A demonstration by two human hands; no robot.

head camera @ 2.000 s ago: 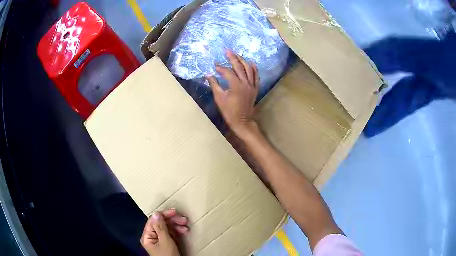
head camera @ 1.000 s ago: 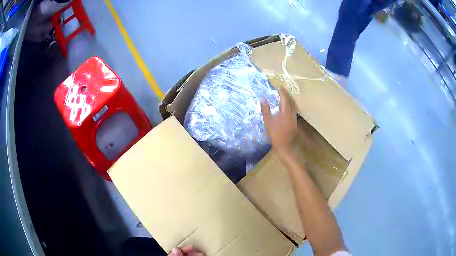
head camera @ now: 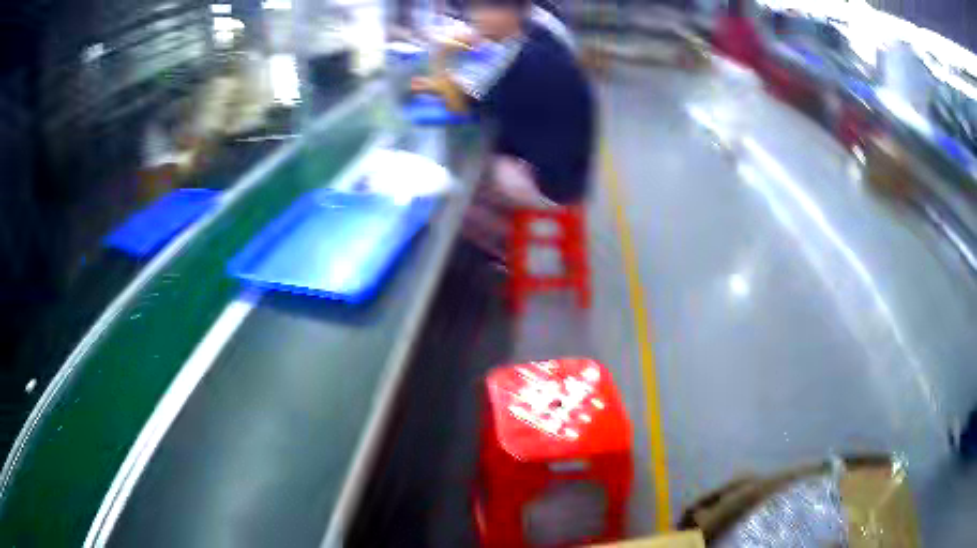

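Note:
The open brown carton (head camera: 881,503) is cut off by the bottom right edge. The shiny clear bag (head camera: 787,518) lies inside it, only its upper part in view. A blue tray (head camera: 321,244) lies on the grey-green bench top (head camera: 268,412), left of centre. A white bag or bundle (head camera: 394,174) lies behind the tray; blur hides its details. Neither of my hands is in view.
A red stool (head camera: 557,412) stands on the floor right of the bench. A person in a dark top (head camera: 544,112) sits on another red stool (head camera: 549,257) farther up. The green conveyor (head camera: 139,375) runs left of the bench, with another blue tray (head camera: 166,222) beyond it.
My view has swung up and left from the carton to the bench line. The carton, bag and stool now sit lower and farther right in view. Both hands have left the picture.

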